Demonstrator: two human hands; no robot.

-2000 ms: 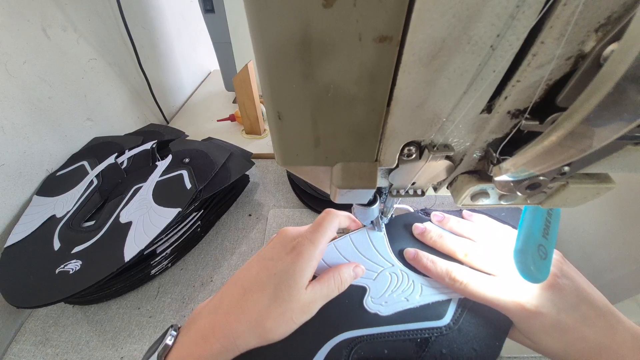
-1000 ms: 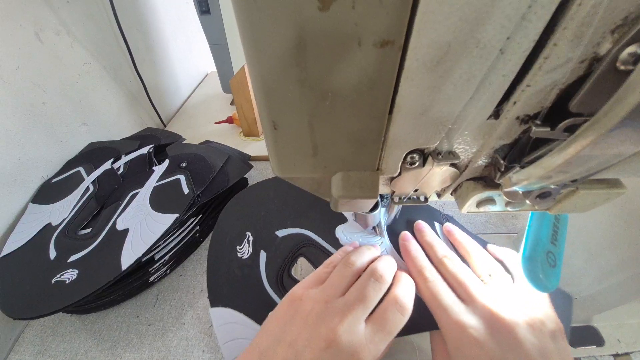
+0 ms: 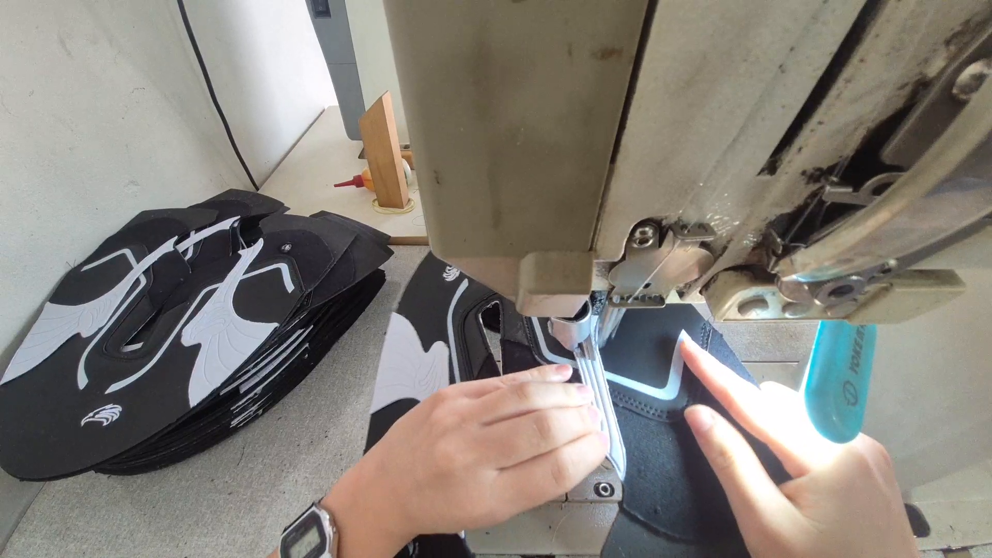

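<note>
A black shoe upper with white trim (image 3: 643,333) lies under the presser foot (image 3: 572,329) of an industrial sewing machine (image 3: 527,132). My left hand (image 3: 496,442), with a watch at its wrist, rests flat on the upper, its fingertips beside a folded white strip just below the foot. On the right, my right hand (image 3: 806,473) has its index fingertip on the black panel by the white line and its thumb lower on the fabric. The needle tip cannot be made out. A turquoise tag-like piece (image 3: 839,380) hangs in front of the right hand.
A thick stack of black and white shoe uppers (image 3: 147,333) lies on the grey work surface (image 3: 194,496) at the left. Behind it stand an upright wooden block (image 3: 384,155) and a small bottle with a red nozzle (image 3: 356,181). The machine head fills the upper right.
The upper has been turned under the foot, and its folded white strip now shows below it. My right index finger and thumb have spread apart. My left hand now lies flatter, left of the strip.
</note>
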